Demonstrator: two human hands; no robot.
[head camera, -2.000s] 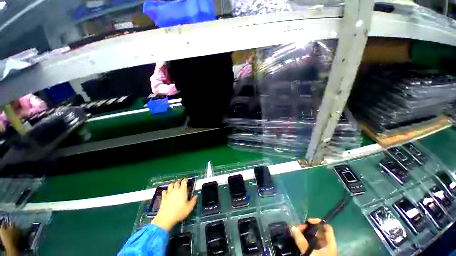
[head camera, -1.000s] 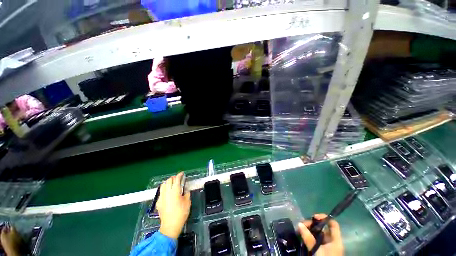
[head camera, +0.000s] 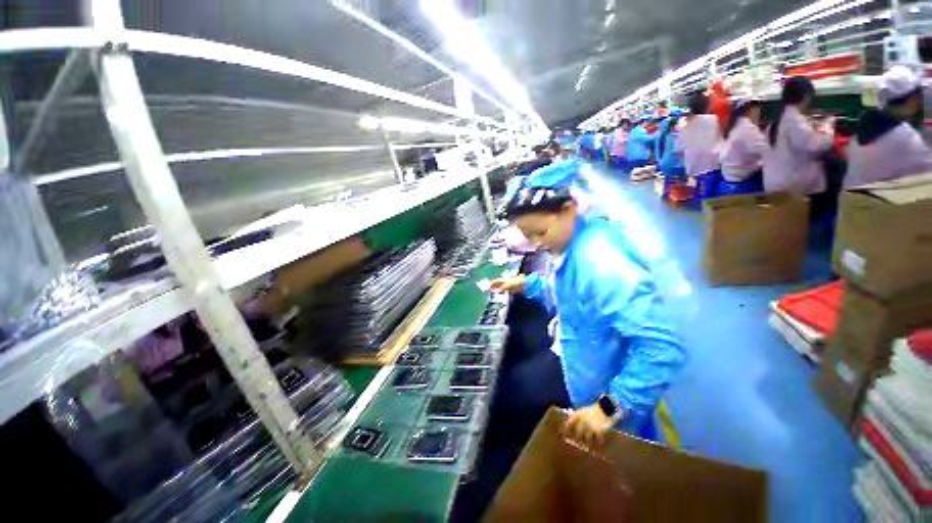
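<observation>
Neither of my hands shows in the head view. A clear plastic tray (head camera: 408, 431) lies nearest on the green bench (head camera: 393, 497), with several black phones in its pockets. One phone (head camera: 433, 443) lies in the pocket at the tray's near end. Another phone (head camera: 366, 439) lies at the tray's near left corner. The scissors and the tray I had my hands over are out of the picture.
A white post (head camera: 210, 291) stands at left under a white shelf (head camera: 255, 263). Stacked trays (head camera: 393, 296) lie behind the bench. A person in a blue smock (head camera: 616, 306) touches an open cardboard box (head camera: 654, 485). Boxes (head camera: 754, 240) and other workers are at right.
The view has swung far to the right, along the line. Both my hands, the scissors and my working tray have left the picture. The neighbouring tray is now near the middle.
</observation>
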